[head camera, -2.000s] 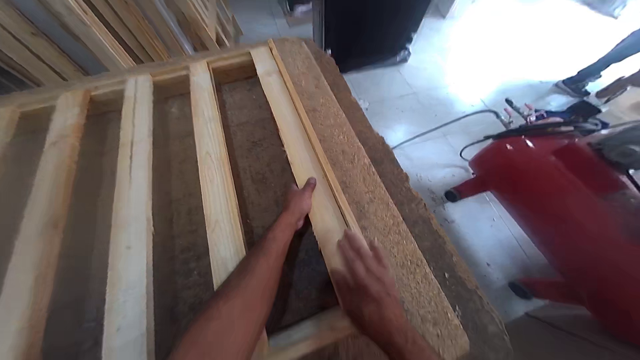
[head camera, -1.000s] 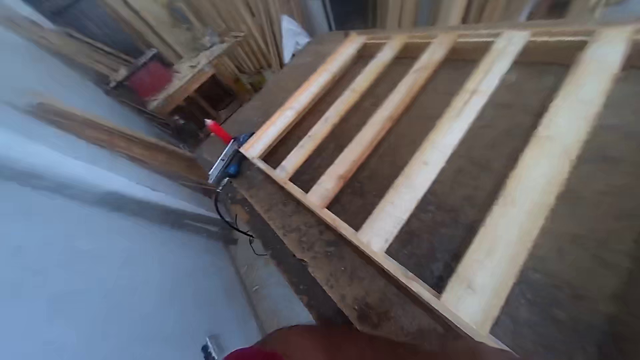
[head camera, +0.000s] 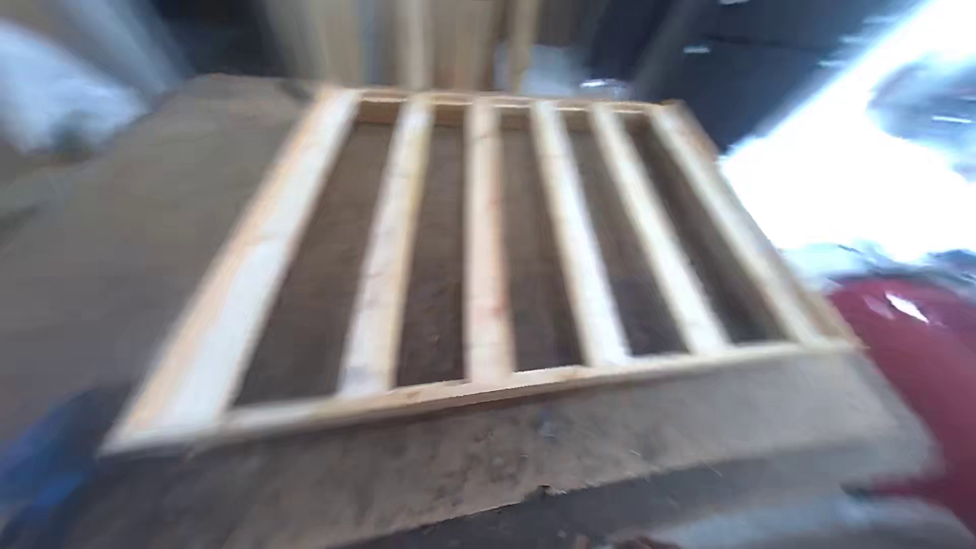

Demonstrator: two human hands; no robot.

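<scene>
A slatted wooden frame point(head camera: 488, 244) lies flat on a brown board-topped workbench point(head camera: 427, 473), with several pale slats running between its far and near rails. The near rail point(head camera: 473, 390) runs parallel to the front edge of the bench. Neither my left hand nor my right hand shows in the head view, so what they hold or touch is hidden. A blurred blue object point(head camera: 46, 457), its kind unclear, is at the lower left beside the frame's near corner.
Part of a red tank point(head camera: 907, 381) stands beyond the bench's right side. Upright wooden boards point(head camera: 412, 38) are behind the bench. A dark piece of furniture or equipment point(head camera: 755, 61) stands at the back right. The whole view is blurred.
Two seconds ago both my hands were on the frame's outer slat; now neither is visible. The view has swung widely, left and then back right, with the whole frame now in sight.
</scene>
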